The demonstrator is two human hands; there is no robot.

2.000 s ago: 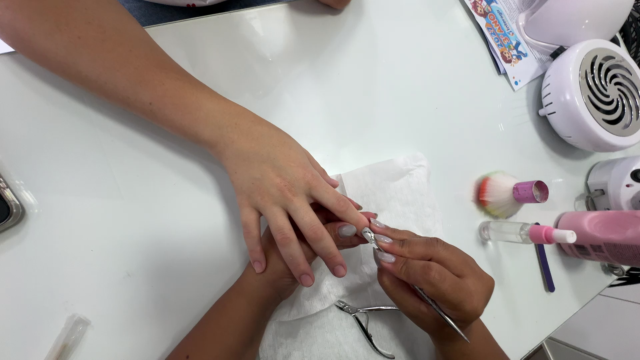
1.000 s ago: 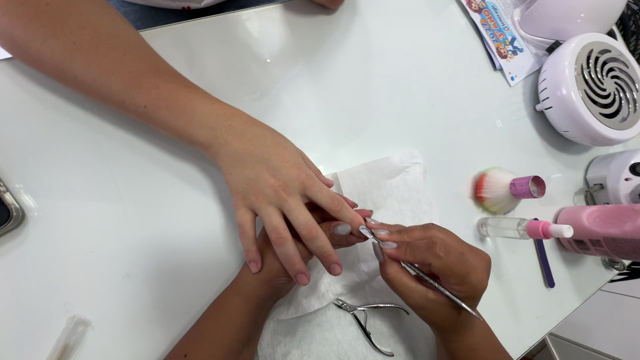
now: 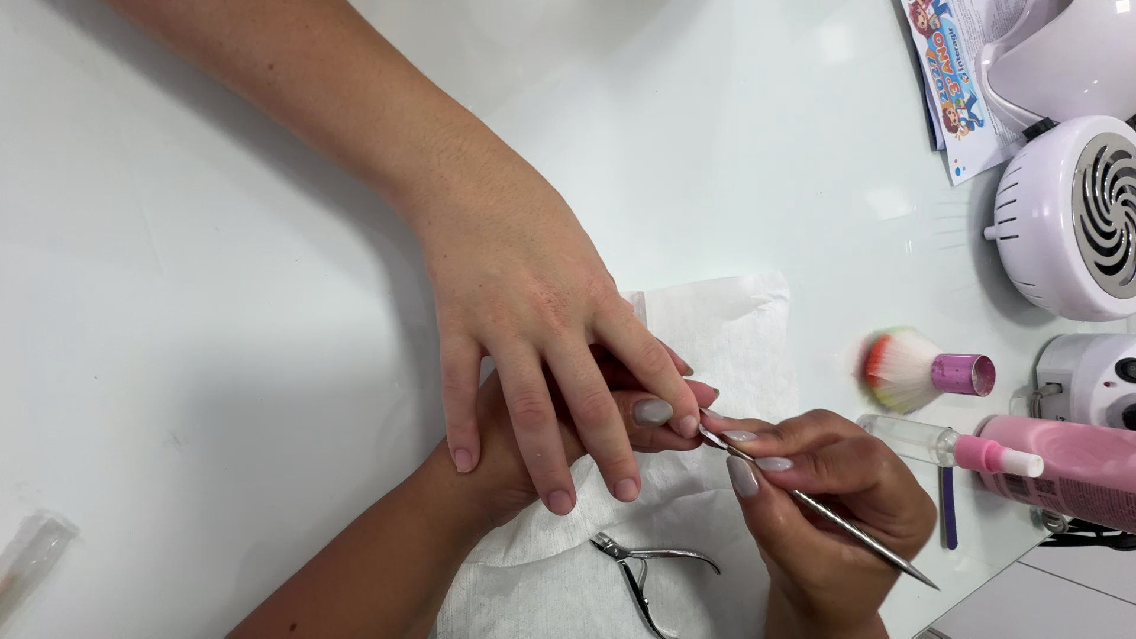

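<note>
My right hand [image 3: 834,506] grips a metal cuticle pusher [image 3: 843,524], its flat tip at the index fingernail of another person's hand [image 3: 524,275]. Beneath that hand, my left hand [image 3: 532,435] supports it, my thumb beside the index finger; part of my palm and fingers is hidden. The other person's fingers are spread, palm down, nails bare. A white disposable cloth [image 3: 710,328] lies under the hands. Metal cuticle nippers [image 3: 635,555] rest on it, below my left hand, with their handles apart.
At the right are a powder brush [image 3: 901,368], a clear spray bottle [image 3: 914,439], a pink bottle [image 3: 1065,466], a purple nail file [image 3: 950,510], a white device with a vented metal face [image 3: 1078,217], another white device [image 3: 1074,377] and printed papers [image 3: 958,89]. A clear plastic sleeve [image 3: 35,564] lies lower left.
The cuticle pusher in my right hand has changed its angle slightly, its tip staying by the index fingernail. My left hand keeps its hold beneath the other person's hand.
</note>
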